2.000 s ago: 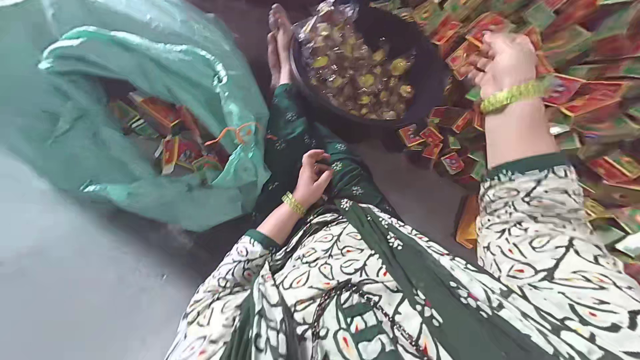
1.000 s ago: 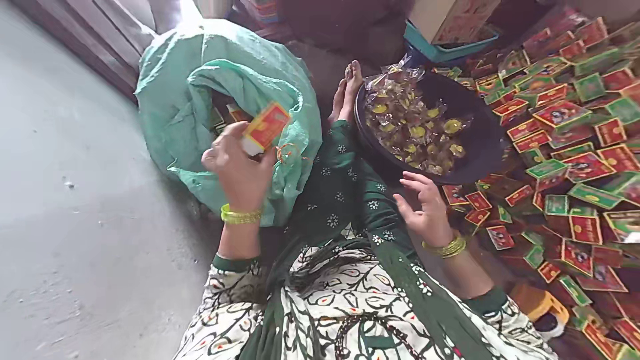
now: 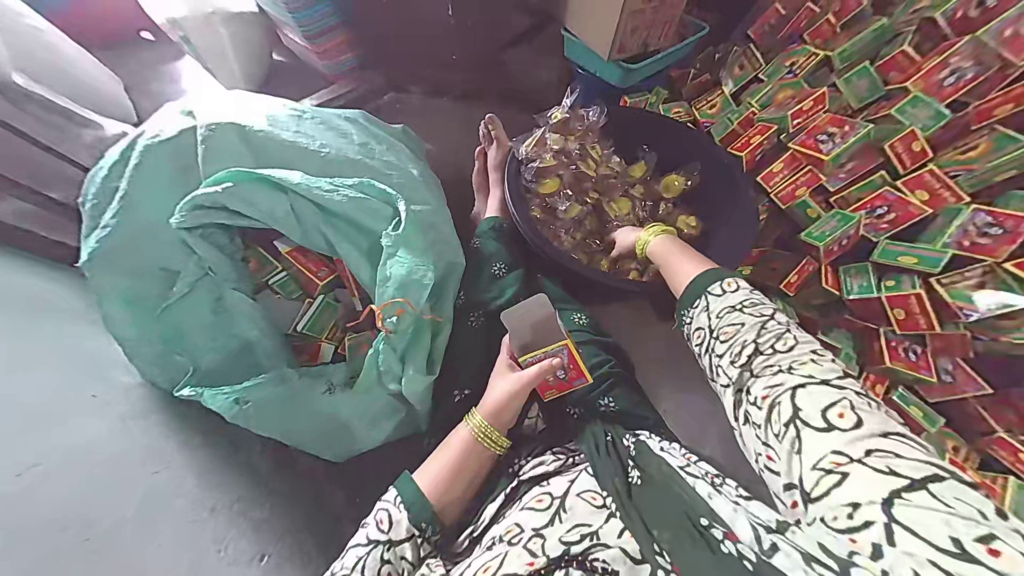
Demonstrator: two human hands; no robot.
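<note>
My left hand (image 3: 516,384) holds a small red and yellow cardboard box (image 3: 564,372) over my lap, its grey-lined flap (image 3: 534,324) standing up. My right hand (image 3: 628,240) reaches into a dark round basin (image 3: 716,200), its fingers among clear-wrapped pieces with yellow parts (image 3: 596,172); whether they grip one is hidden. At the left, a green woven plastic sack (image 3: 320,144) with a rolled-down mouth holds several red and green boxes (image 3: 320,316).
A large heap of red and green boxes (image 3: 908,208) spreads over the floor at the right. Behind the basin is a teal tray (image 3: 624,72) with a cardboard carton (image 3: 608,28) in it. My bare feet (image 3: 492,160) lie between sack and basin.
My left hand, over the sack with a box one second ago, is now over my lap holding a box with its flap up. My right hand has moved into the basin.
</note>
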